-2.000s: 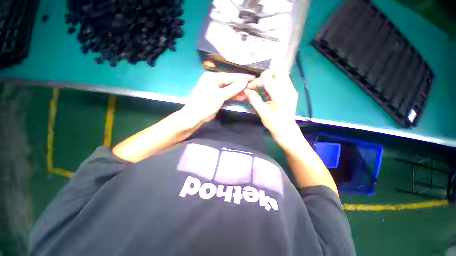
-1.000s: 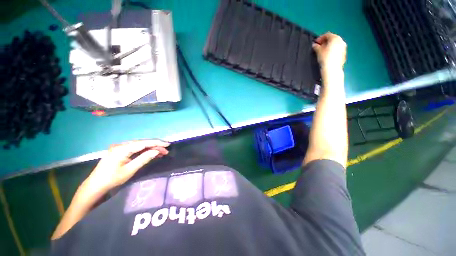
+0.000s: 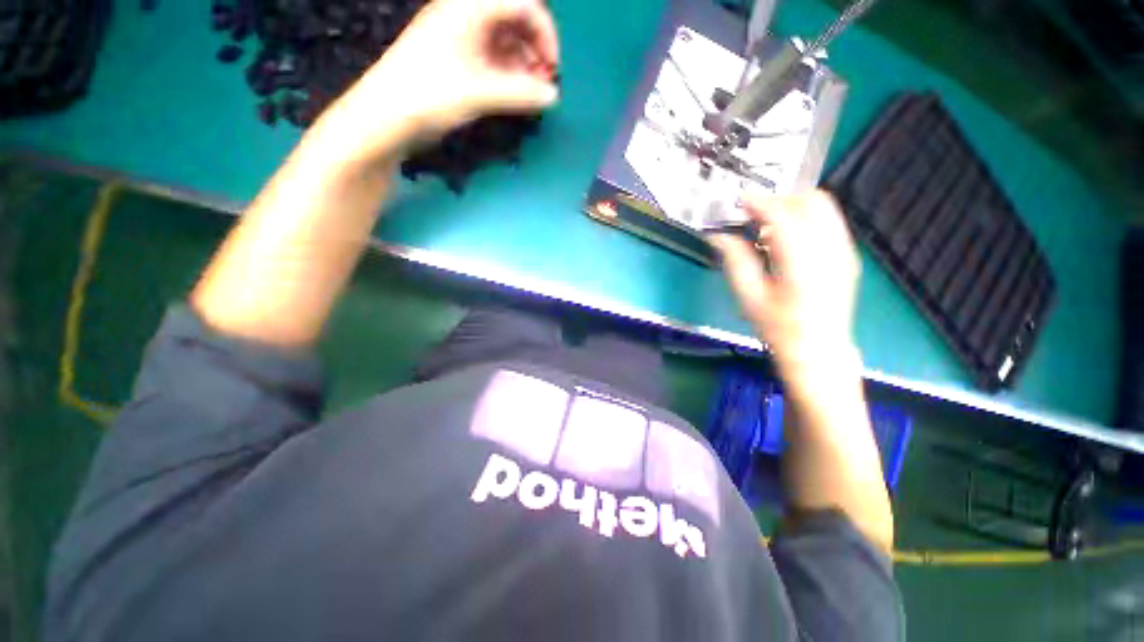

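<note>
My left hand (image 3: 471,63) is over the near right part of the pile of black plastic parts (image 3: 307,50). Its fingers are curled and something dark shows between them, too blurred to tell if it is held. My right hand (image 3: 793,257) is at the near right edge of the grey benchtop device (image 3: 684,188), thumb and fingertips close together; whether they hold a small part cannot be told. The device has a silver-white top with radiating slots, an upright arm (image 3: 765,82) above it and a glowing orange switch on its near side.
A black ribbed parts tray (image 3: 947,226) lies on the teal mat right of the device. A black tray stack (image 3: 50,50) stands at the far left. The pale bench edge (image 3: 540,291) runs in front of me. A blue crate (image 3: 884,439) is on the floor below.
My right hand has moved from the parts tray to the device. My left hand has moved from the bench's front edge to the parts pile. The view has shifted left.
</note>
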